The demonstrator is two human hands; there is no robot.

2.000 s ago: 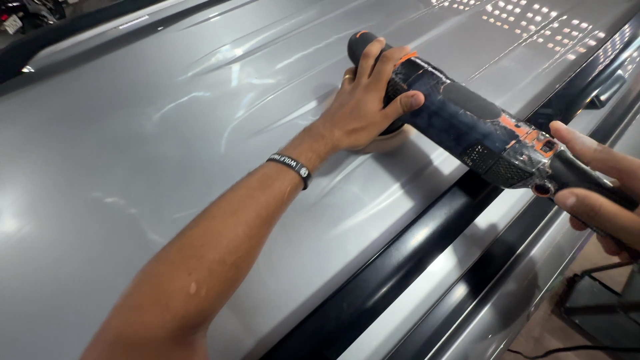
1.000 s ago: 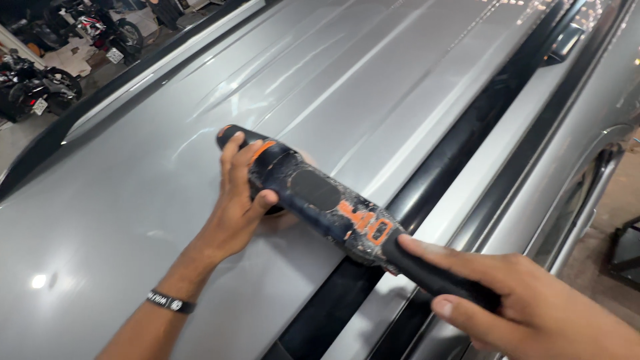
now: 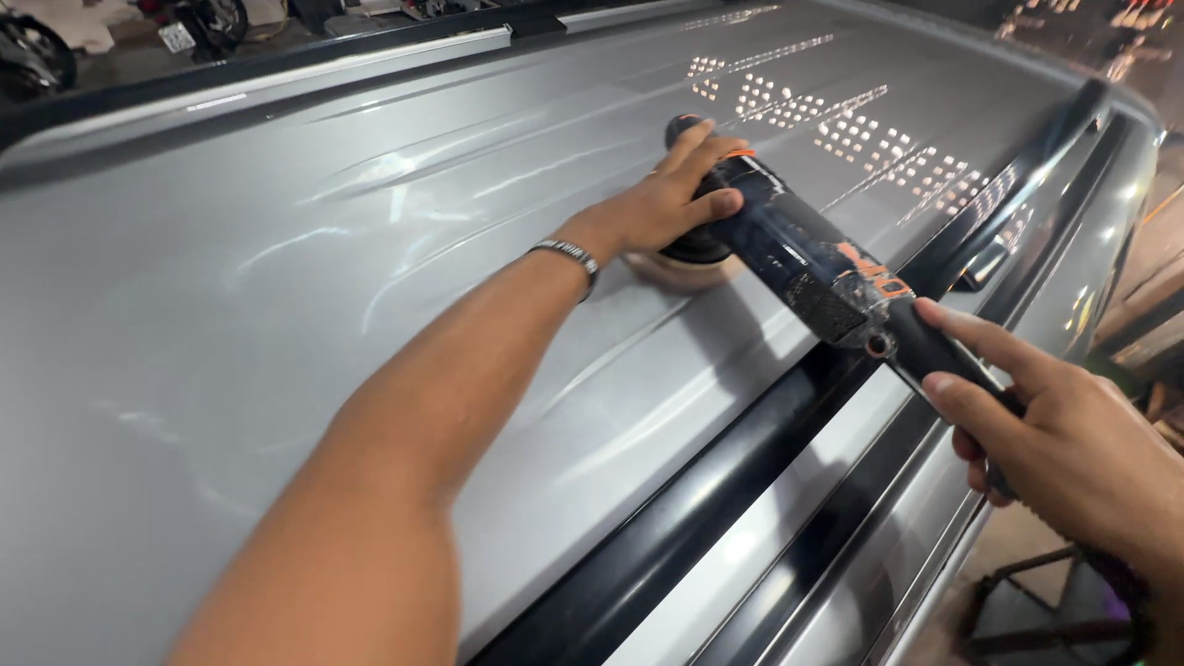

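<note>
A black and orange electric car polisher point(image 3: 805, 240) lies over the silver car roof point(image 3: 277, 305), its pale round pad point(image 3: 689, 273) against the metal. My left hand point(image 3: 666, 199) grips the polisher's head from the near side, thumb along its body, and a dark wristband with writing point(image 3: 572, 259) circles that wrist. At the other end, my right hand point(image 3: 1027, 407) is closed around the black rear handle point(image 3: 953, 361). Part of the pad is hidden behind my left hand and the tool's head.
A black roof rail point(image 3: 703, 499) runs diagonally beneath the polisher's rear part. The far rail point(image 3: 370, 65) borders the roof's other side, with parked motorcycles point(image 3: 208, 23) beyond. A dark metal stand point(image 3: 1054, 601) is on the floor at lower right. Ceiling lights reflect on the roof.
The view has swung considerably between frames. Both hands have kept hold of the polisher throughout, and it has moved over the roof; its direction is hard to tell.
</note>
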